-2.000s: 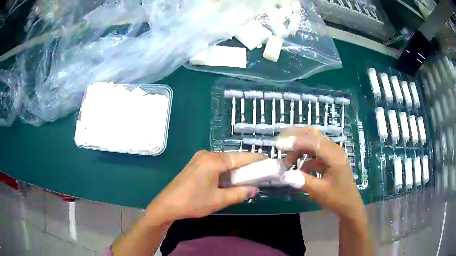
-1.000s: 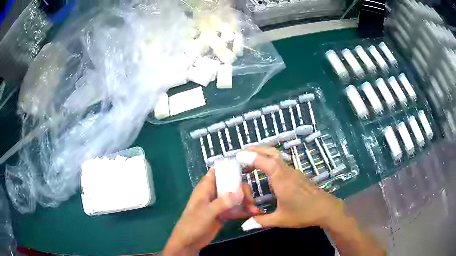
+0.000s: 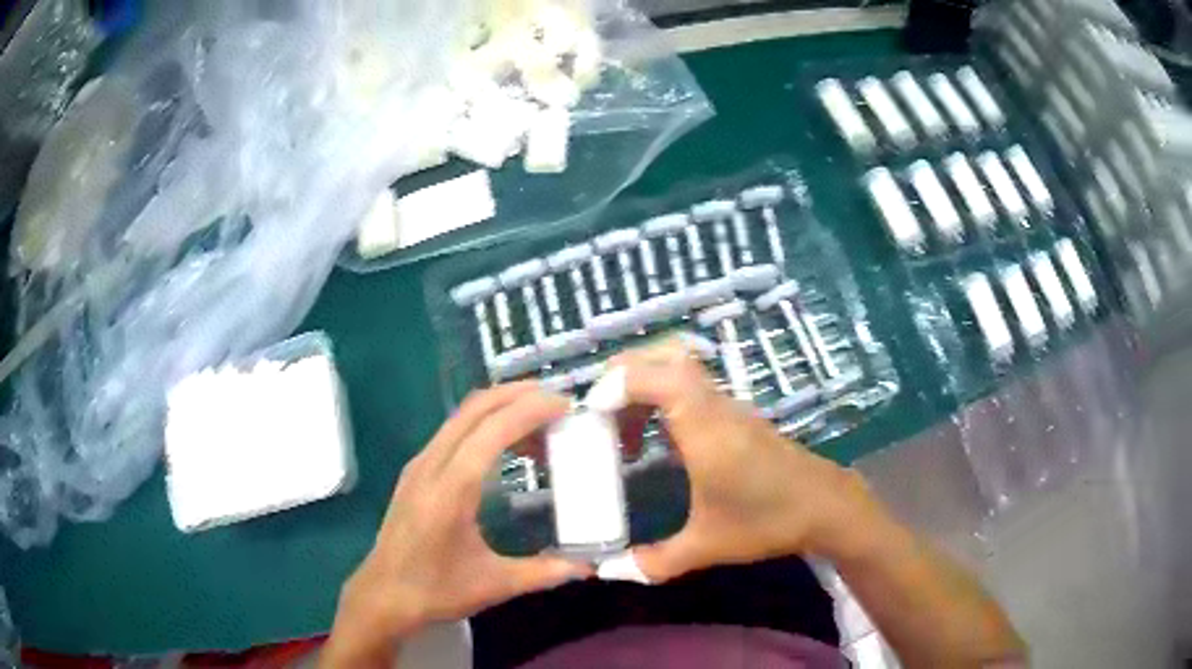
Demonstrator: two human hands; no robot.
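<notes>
A smooth white block-shaped housing (image 3: 587, 481) stands upright in the view between my two hands, above the near edge of the parts tray. My left hand (image 3: 458, 503) grips its left side, with fingertips at the top and thumb at the bottom. My right hand (image 3: 732, 471) grips it from the right, with white finger cots at its top and bottom ends. Whether a rod sits inside the housing is hidden. The clear parts blister tray (image 3: 837, 281) holds rows of shafted parts with grey-white heads, partly covered by my hands.
A clear tub (image 3: 343, 438) heaped with white pieces is at left. A large crumpled poly bag (image 3: 281, 196) with cream blocks lies at back left. The finished-unit tray (image 3: 922, 281) with rows of white oblongs is at right, with stacked trays (image 3: 1111, 144) beyond it.
The view has turned, and the bench things have shifted in it. The housing, tilted sideways two seconds ago, is now upright. Both hands now grip its ends; a second ago my right hand's fingers were more apart.
</notes>
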